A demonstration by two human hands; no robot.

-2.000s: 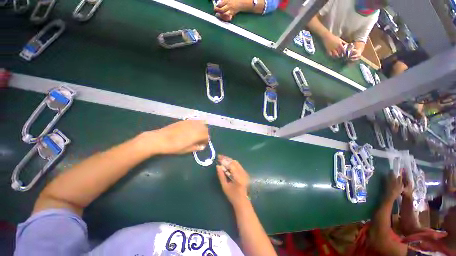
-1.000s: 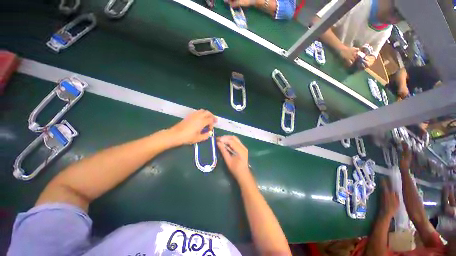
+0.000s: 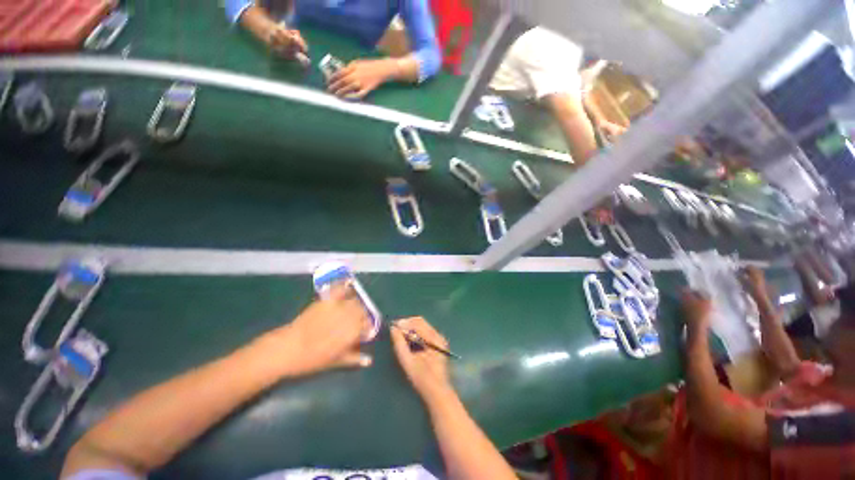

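Note:
A silver-white oval loop part [image 3: 373,314] with a blue and white patch at its upper end lies on the green bench below the pale rail. My left hand [image 3: 328,333] is on this loop and its fingers cover much of the middle. My right hand [image 3: 422,354] holds a dark, pen-thin tool [image 3: 437,348] just right of the loop. The tool's tip end is near the loop's lower right, and I cannot tell if they touch.
Two loops [image 3: 58,370] lie at the left, and an overlapping pile [image 3: 623,314] lies at the right. The conveyor [image 3: 309,178] beyond the rail [image 3: 206,259] carries several loops. A slanting grey post [image 3: 600,178] crosses the right side. A neighbour's hands [image 3: 696,309] hold a clear plastic sheet [image 3: 727,295].
The view has shifted, showing more of the far side. My left hand has moved down from the loop's upper end over its middle, uncovering the patch. The loop now slants.

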